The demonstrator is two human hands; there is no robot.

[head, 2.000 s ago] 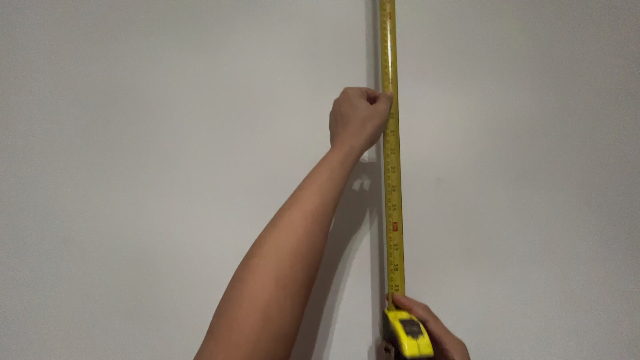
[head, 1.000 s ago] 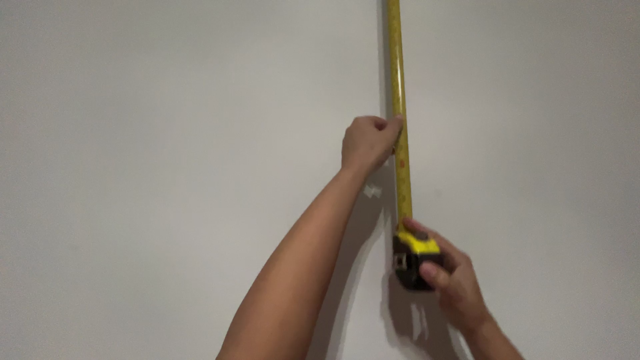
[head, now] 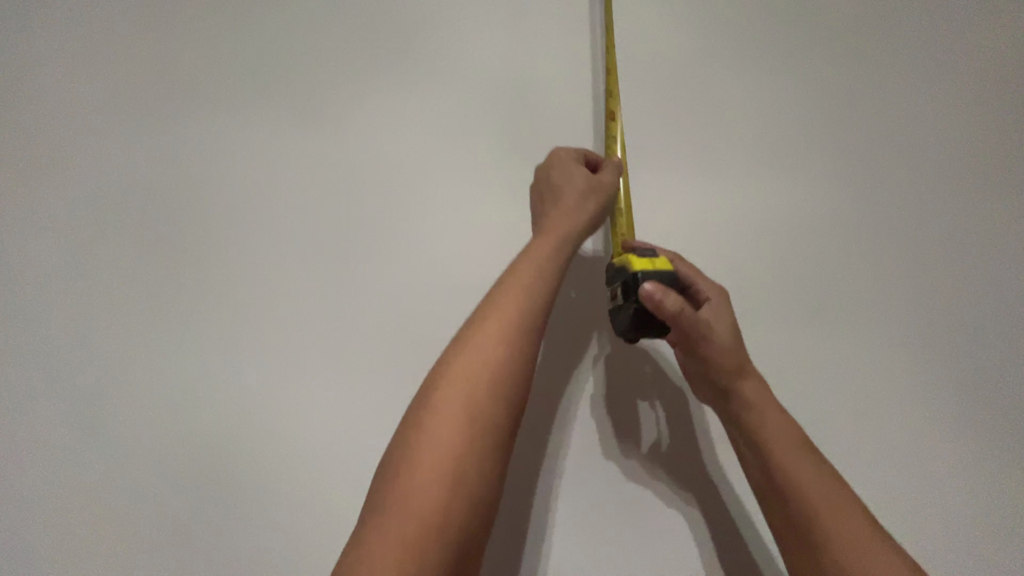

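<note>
My left hand (head: 572, 192) pinches the left edge of a yellow tape measure blade (head: 616, 128), which runs up out of the top of the view. Just below and to the right, my right hand (head: 704, 328) is wrapped around the black and yellow tape measure case (head: 642, 300), its thumb on the near face. The blade comes out of the top of the case, tilts slightly and bears printed marks. Its upper end is out of view.
A plain pale wall (head: 240, 240) fills the background. Shadows of both arms and the hands fall on it, below and between the forearms. A narrow shadow follows the blade's left side.
My right hand has moved up with the case, closer to my left hand, and the length of blade between them has become shorter. My left hand stays at the blade.
</note>
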